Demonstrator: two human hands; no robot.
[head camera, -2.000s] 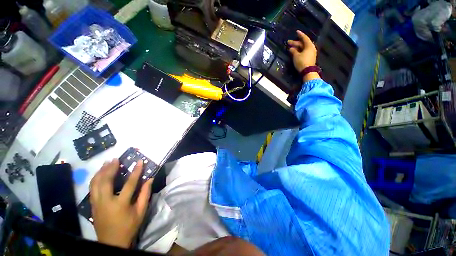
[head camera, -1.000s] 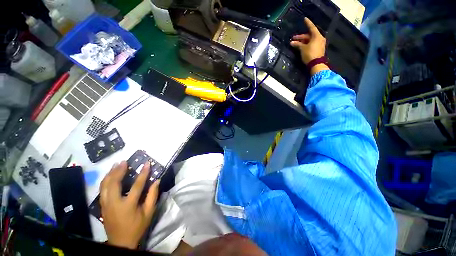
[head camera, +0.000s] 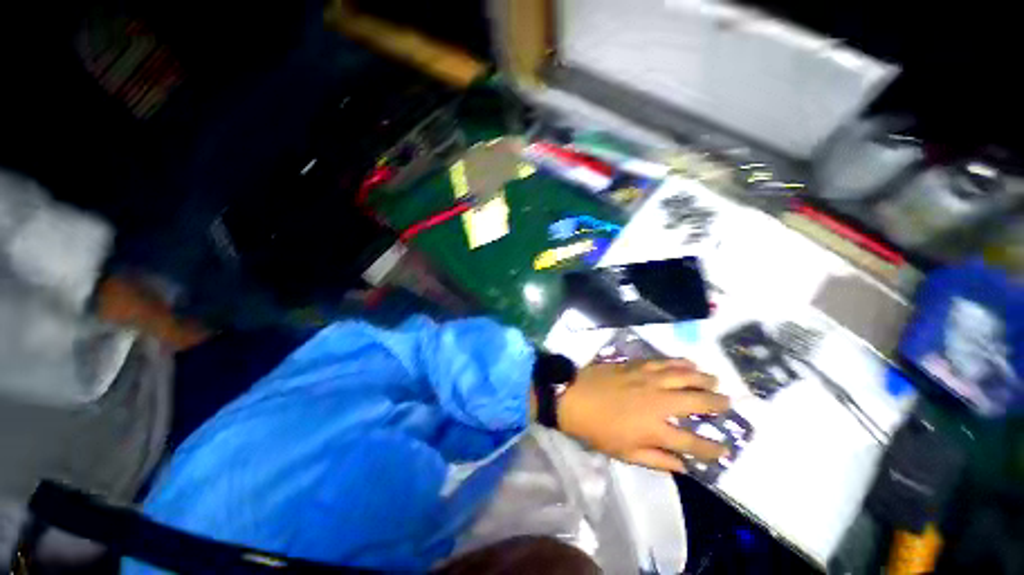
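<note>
The view is blurred. My left hand (head camera: 646, 413) lies over a phone mid-frame (head camera: 724, 432) near the front edge of the white sheet and holds it there, fingers across it. The mid-frame's end with small bright parts shows past my fingertips; the palm hides much of the rest. A glossy black slab with a small white label (head camera: 663, 290) lies beyond my hand. A small black bracket plate (head camera: 761, 359) lies to its right, with dark tweezers (head camera: 848, 399) beside it. My right hand is out of the picture.
Small dark parts (head camera: 687, 216) lie on the white sheet (head camera: 792, 477). A blue bin (head camera: 938, 309) and a yellow-orange tool (head camera: 915, 550) are at right. A green mat (head camera: 449, 264) with red leads is at left. Another person's hand (head camera: 152, 315) shows at far left.
The view has swung left and rotated, bringing the green mat and another person into view. My right hand has left the picture. My left hand stays on the mid-frame.
</note>
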